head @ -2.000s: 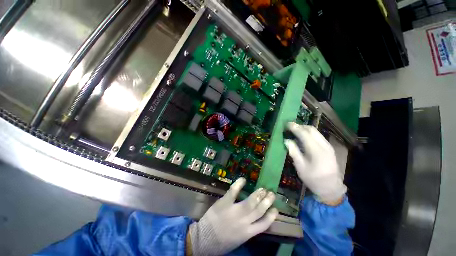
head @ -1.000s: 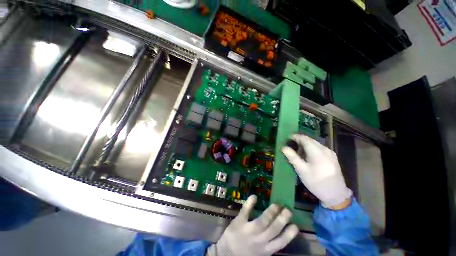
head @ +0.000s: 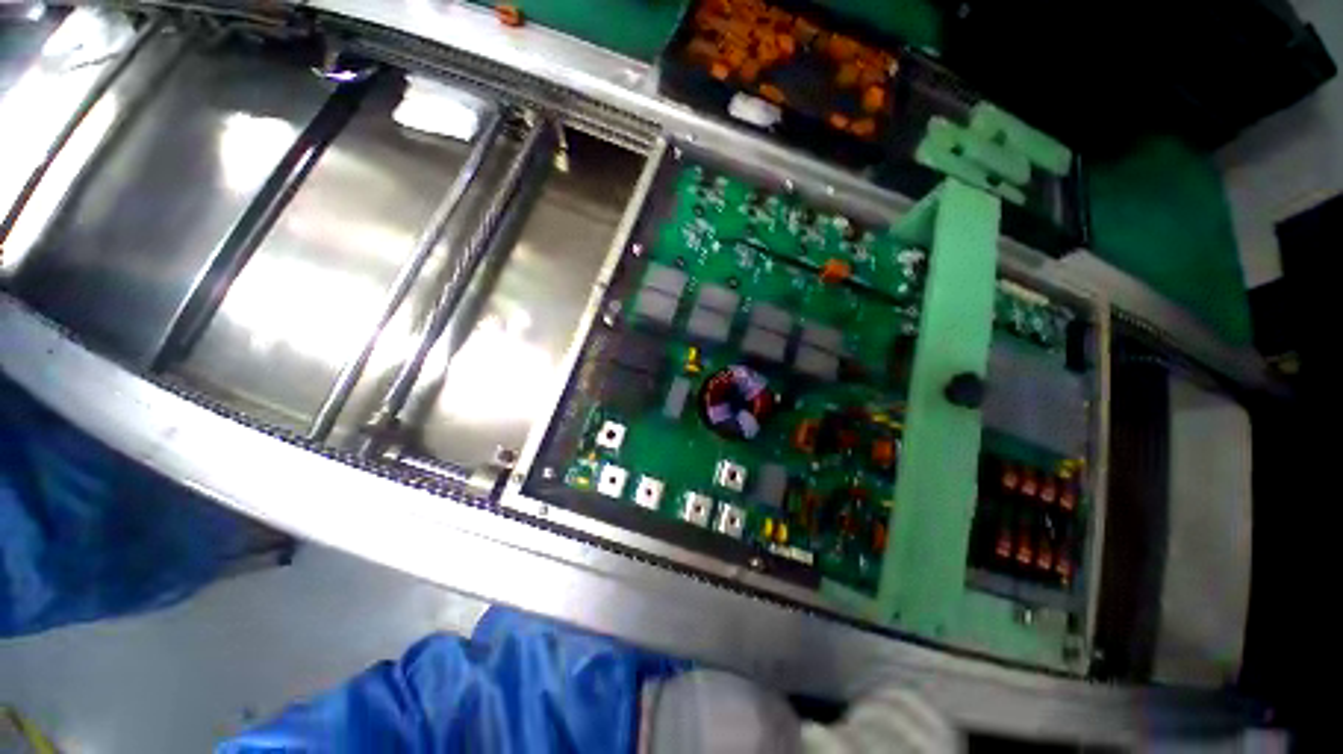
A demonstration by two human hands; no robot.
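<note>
The green circuit board [head: 663, 457] sits in a dark carrier with pale metal edges. A pale-green hold-down bar [head: 943, 427] lies across its right part, with a black knob [head: 965, 389] near mid-length. A toroidal inductor [head: 737, 401] and grey box components [head: 714, 312] are left of the bar; copper-red coils [head: 1035, 519] are right of it. My left hand [head: 795, 722], in a white glove, is blurred and cut off by the bottom edge, below the front rail. Whether it holds anything is hidden. No separate right hand can be made out.
Conveyor rails [head: 368, 552] run before and behind the carrier, over a shiny metal bed with cross rods at left. Behind are a black tray of orange components [head: 795, 67] and small green blocks [head: 994, 152]. Blue clothing [head: 103, 516] shows at lower left.
My right hand has let go of the bar's knob and left the picture. My left hand has come off the bar's near end and moved down. The view has shifted, showing more metal bed.
</note>
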